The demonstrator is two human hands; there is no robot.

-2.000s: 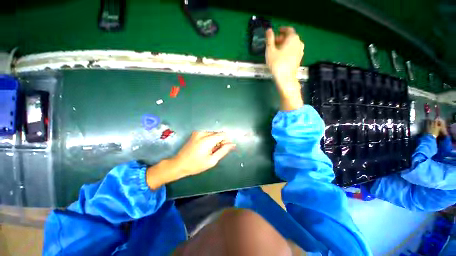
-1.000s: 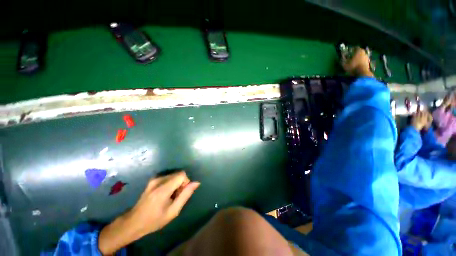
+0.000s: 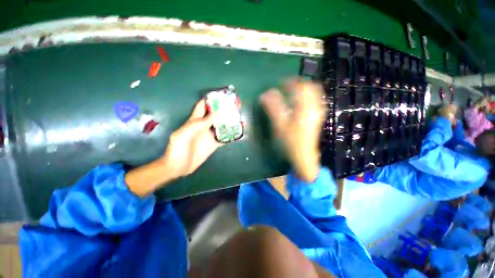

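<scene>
My left hand (image 3: pixel 190 138) holds an open phone unit (image 3: pixel 226 115) above the green bench (image 3: pixel 70 98). The unit shows a white and green inside with red bits at its edges. My right hand (image 3: pixel 293 111) is blurred, to the right of the phone and apart from it; its fingers look spread, and whether it holds anything cannot be told. A black rear housing (image 3: pixel 310 67) lies on the bench behind my right hand, partly hidden by it.
A glossy black blister tray (image 3: pixel 374 103) is at right. A blue triangle (image 3: pixel 126 111), small dark red parts (image 3: pixel 150 126) and red strips (image 3: pixel 155 69) lie at left. A whitish rail (image 3: pixel 163 30) borders the green belt (image 3: pixel 304 13). Other workers in blue sit at far right.
My right hand has come back from the belt at far right to beside the tray. My left hand, closed before with no phone visible, now holds the open phone unit.
</scene>
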